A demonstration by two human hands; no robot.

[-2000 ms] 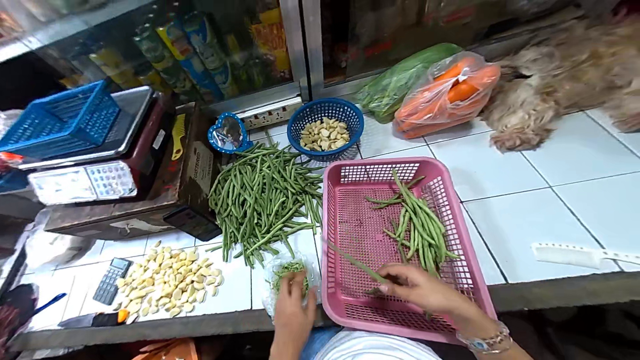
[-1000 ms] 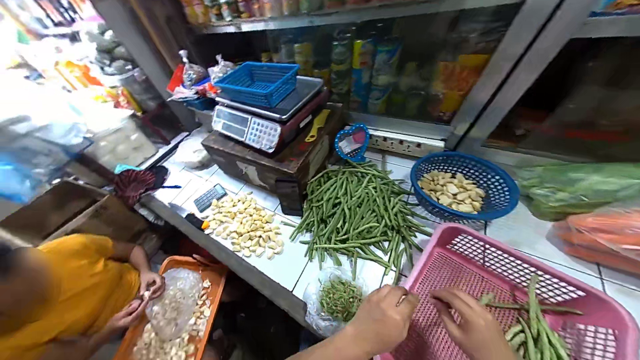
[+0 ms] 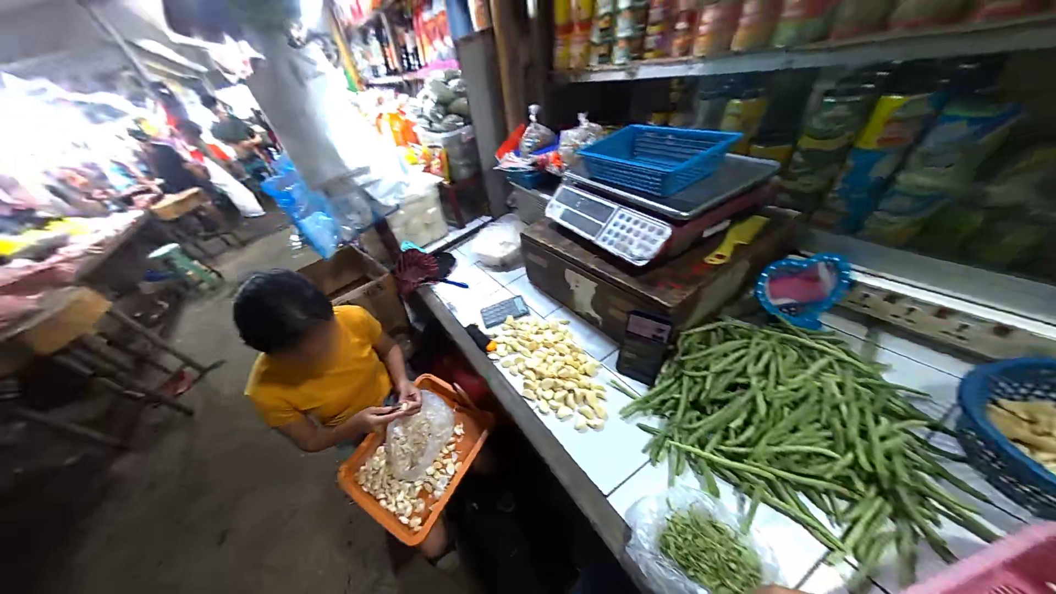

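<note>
Only a sliver of skin shows at the bottom edge, right of the plastic bag of green bean trimmings; I cannot tell which of my hands it is or what it does. Above the bag, a large heap of green beans lies on the white tiled counter. The corner of a pink plastic basket enters at the lower right. At the right edge a blue woven basket holds pale peeled pieces. Peeled garlic cloves are spread left of the beans.
A scale with a blue tray stands on a wooden box. A phone leans against it. Beside the counter, a person in a yellow shirt holds an orange tray with cloves and a bag.
The view has swung far to the left. My hands, which were over the pink basket with beans, have almost left the picture. The person with the orange tray is now fully in view.
</note>
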